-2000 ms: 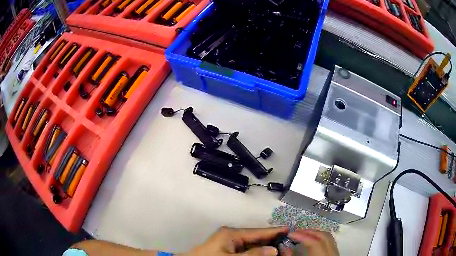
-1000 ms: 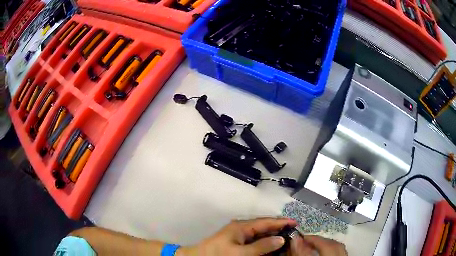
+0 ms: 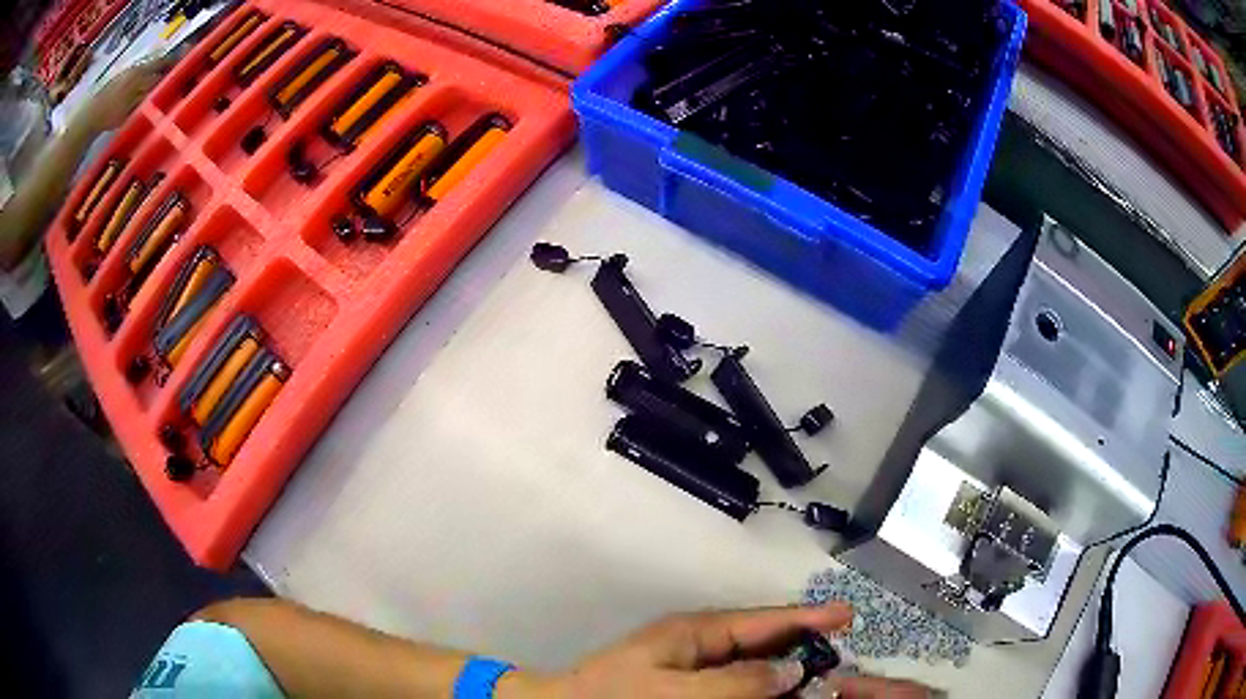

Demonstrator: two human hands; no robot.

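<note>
My left hand [image 3: 683, 658] is at the bottom centre, its fingers around a small black part [image 3: 816, 658]. My right hand [image 3: 881, 687] is at the bottom edge, mostly cut off, close against the same part. Whether the right fingers grip it cannot be told. Several black plastic housings [image 3: 683, 467] lie in a loose group mid-table, some with small square caps on short tethers. Tiny silver screws [image 3: 888, 621] are heaped just beyond my hands, before the metal screw feeder [image 3: 1080, 396].
A red-orange foam tray [image 3: 308, 280] with orange cells stands left. A blue bin [image 3: 793, 219] of black parts is at the back. A black corded tool [image 3: 1101, 669] lies lower right. An orange-framed instrument [image 3: 1220, 321] is far right. Another person's arm [image 3: 82, 137] shows upper left.
The view has shifted, so the table items appear farther right. My hands remain together around the black part; the right hand is now lower and more cut off. Another person's arm has appeared upper left.
</note>
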